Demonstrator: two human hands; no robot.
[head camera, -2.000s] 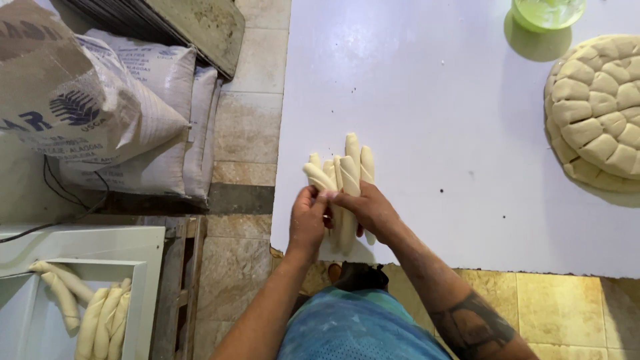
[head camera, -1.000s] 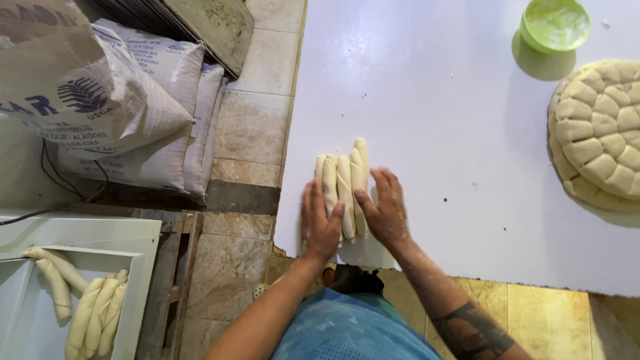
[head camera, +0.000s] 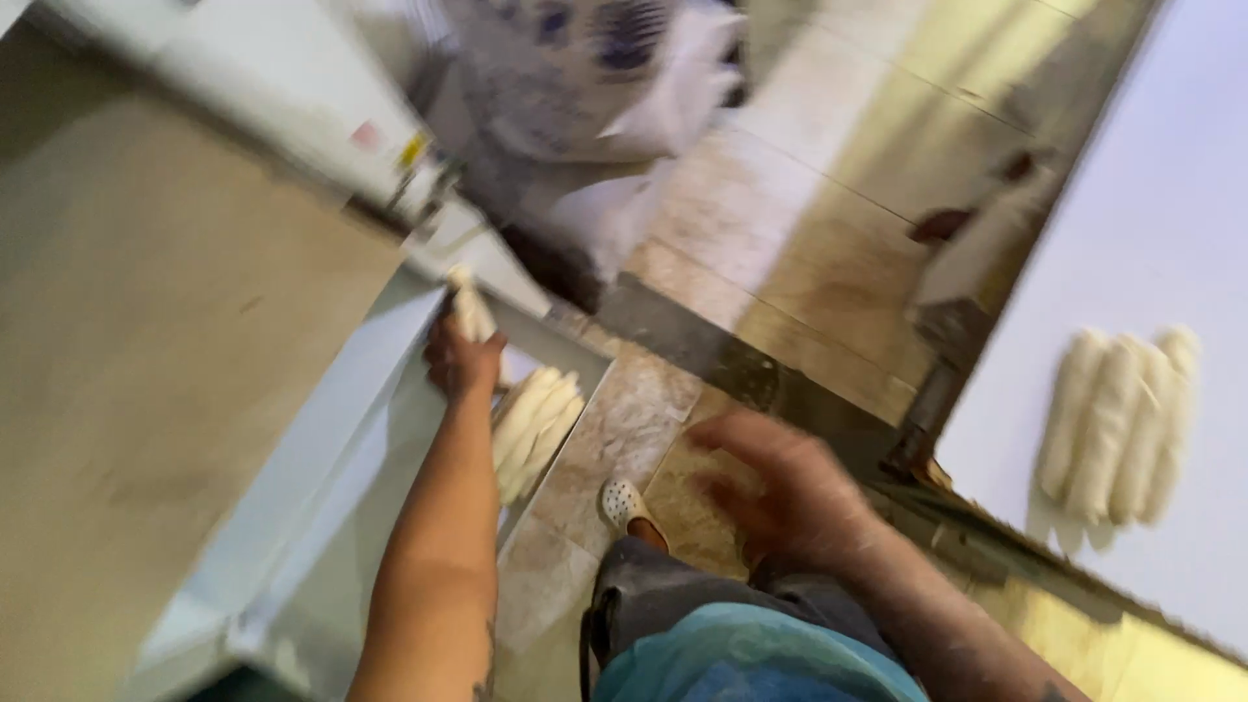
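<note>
Down at the left, my left hand (head camera: 463, 356) reaches into a white tray-like container (head camera: 585, 375) and has its fingers around a pale dough roll (head camera: 475, 310). Beside it in the same container lies a bunch of dough rolls (head camera: 536, 424). My right hand (head camera: 770, 478), blurred, hangs over the floor between container and table, fingers apart, holding nothing. On the white tabletop (head camera: 1033, 292) at the right, several dough rolls (head camera: 1116, 429) lie side by side, with neither hand on them.
Printed sacks (head camera: 604, 78) stand at the top, beyond the container. A beige surface (head camera: 175, 292) fills the left. The table's worn corner (head camera: 936, 468) juts out near my right forearm. My foot in a light perforated clog (head camera: 624, 502) is on the tiled floor.
Both hands have left the dough rolls on the table. My left hand has moved left into the container and onto a roll there. The view has swung strongly left.
</note>
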